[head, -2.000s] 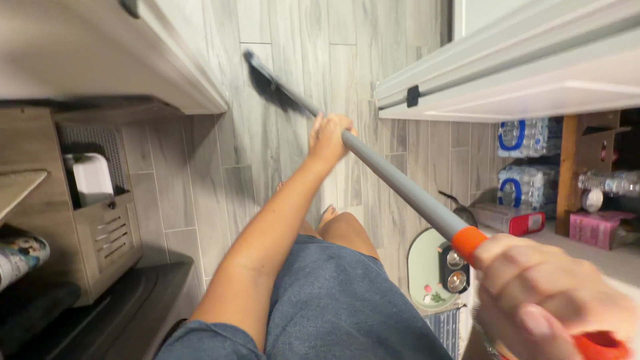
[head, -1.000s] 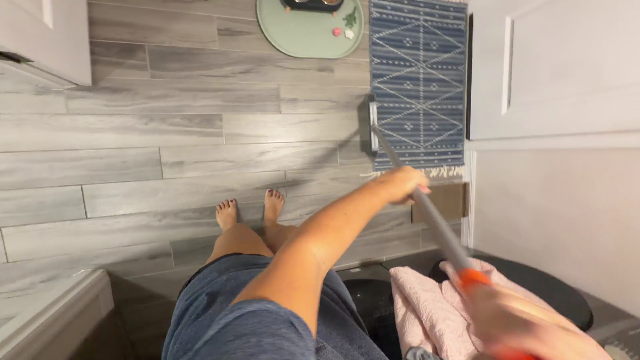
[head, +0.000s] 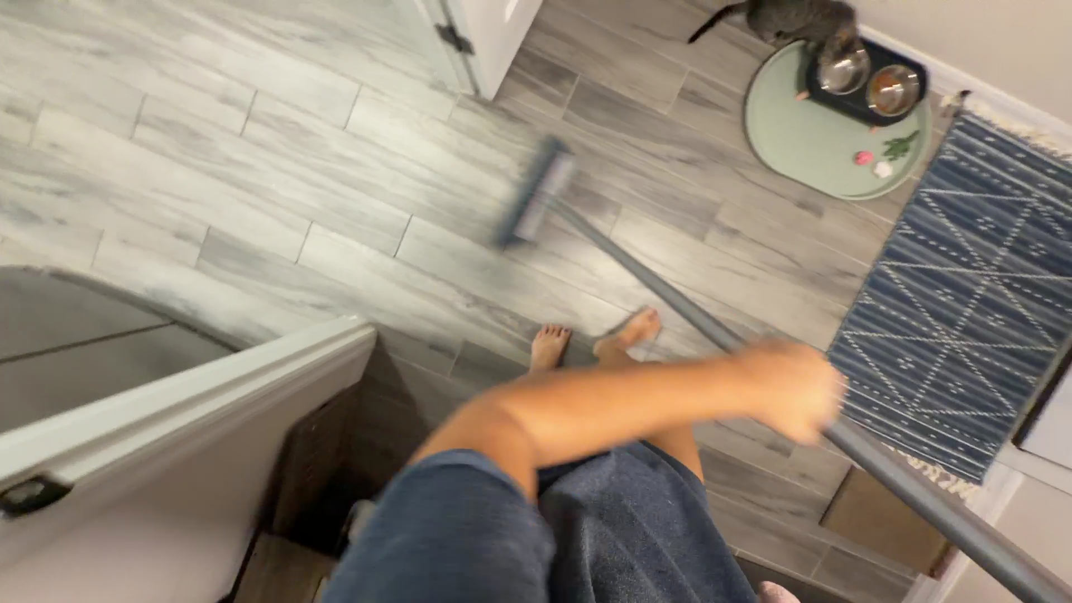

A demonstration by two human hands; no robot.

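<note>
A push broom with a long grey pole slants across the view from the lower right. Its blurred dark head is on the wood-look tile floor, ahead of my bare feet. My left hand is closed around the middle of the pole, its arm reaching across my body. The pole's upper end runs out of view at the lower right, and my right hand is not visible.
A cat is at the bowls of a black feeder on a green mat. Beside it lies a blue patterned rug. A white door edge stands at the top, another door at the lower left.
The broom head has moved off the edge of the blue rug onto the bare tiles. The cat is now visible at the bowls. My right hand has left the view, which has turned strongly.
</note>
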